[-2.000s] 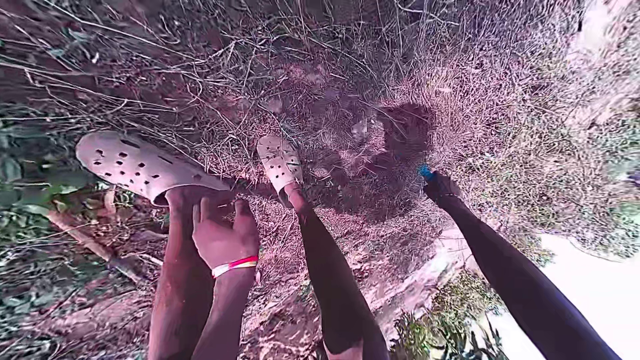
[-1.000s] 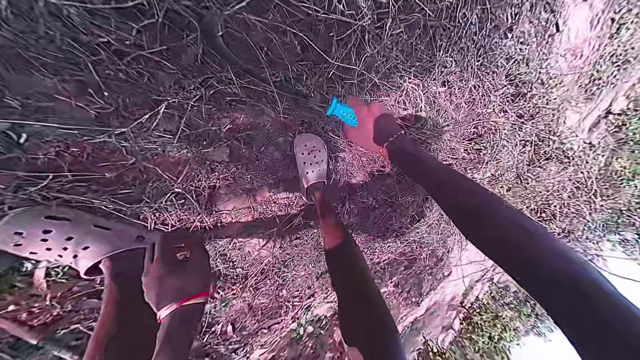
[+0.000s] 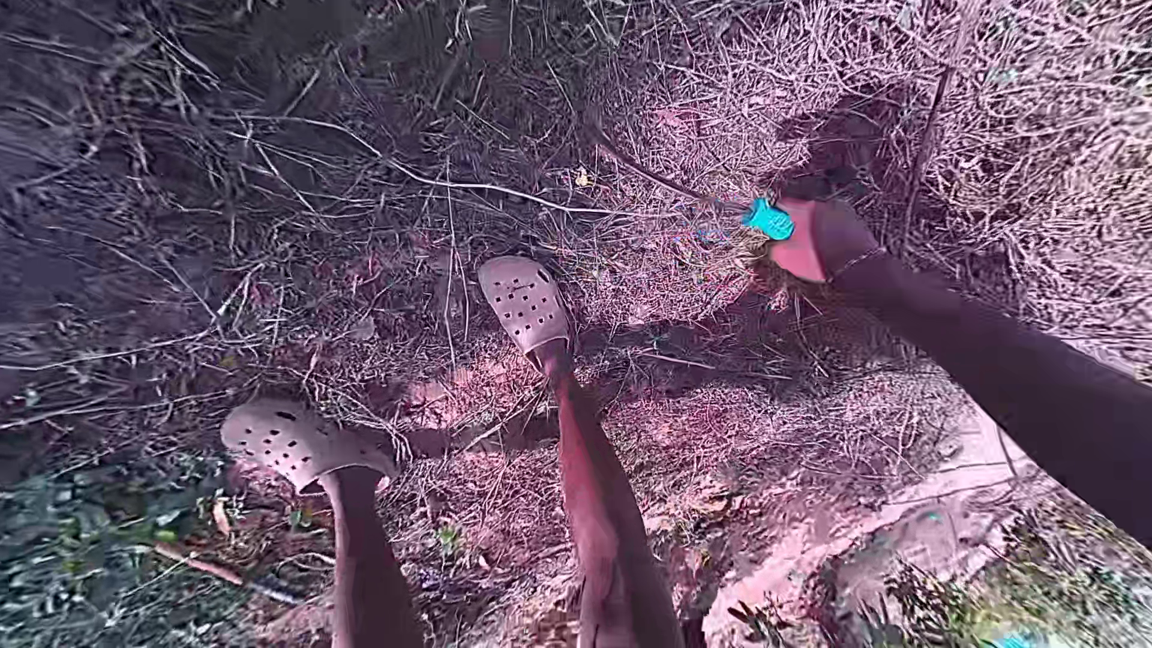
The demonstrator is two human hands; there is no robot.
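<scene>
My right hand (image 3: 821,238) is closed round the turquoise handle (image 3: 770,220) of what looks like a sickle, low over dry grass (image 3: 684,261). Its thin, dark, curved blade (image 3: 655,176) reaches from the handle toward the upper left, partly lost among the stalks. Some dry grass bunches under the hand; whether the fingers also grip it cannot be told. My left hand is out of view. Two pale perforated clogs are on my feet, one clog (image 3: 525,301) left of the blade hand, the other clog (image 3: 292,443) farther left and lower.
Long dry stems (image 3: 468,186) cross the ground ahead of the feet. Green leafy plants (image 3: 81,540) grow at the lower left beside a stick (image 3: 211,569). A pale bare strip of soil (image 3: 810,558) and low plants (image 3: 1044,576) lie at the lower right.
My left hand, seen beside my leg in both earlier frames, has left the view. The blade has swung from pointing far across the grass to lying nearer the stalks at the right. The view has shifted.
</scene>
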